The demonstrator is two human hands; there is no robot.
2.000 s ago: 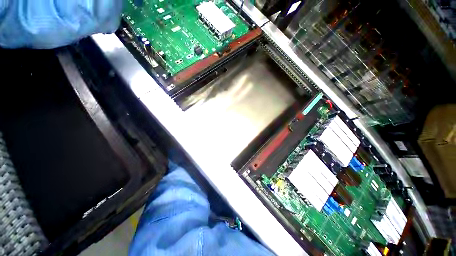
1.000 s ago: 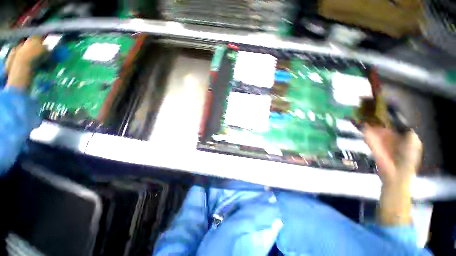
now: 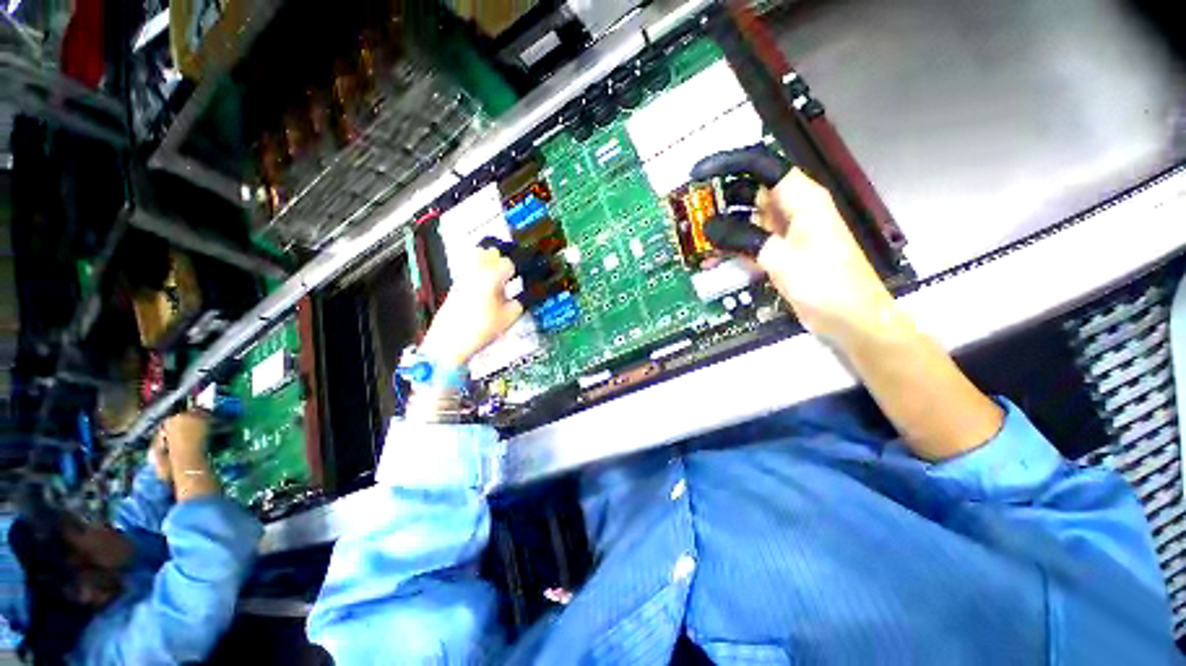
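Observation:
A green circuit board (image 3: 611, 280) lies in a black carrier with dark-red side bars on the line. My right hand (image 3: 813, 247), with black-covered fingertips, pinches a black part with an orange-yellow patch, probably a transformer (image 3: 696, 224), at the board's right part; whether it touches the board is unclear. My left hand (image 3: 479, 310), blue band at the wrist, is over the board's left part. Its dark fingertips are at the brown coils and blue blocks (image 3: 557, 310); whether they hold anything is hidden. White blocks (image 3: 696, 117) stand on the board.
Another person's hands (image 3: 185, 449) work at a second green board (image 3: 276, 397) on the left. A shiny metal plate (image 3: 988, 117) lies right of the carrier. A clear tray with orange-brown parts (image 3: 358, 150) is behind the rail. A grey woven chair edge (image 3: 1132, 390) is at right.
The view has turned and shifted along the line. My right hand has moved from the board's right edge onto it with the yellow-patched part. My left hand now shows over the board.

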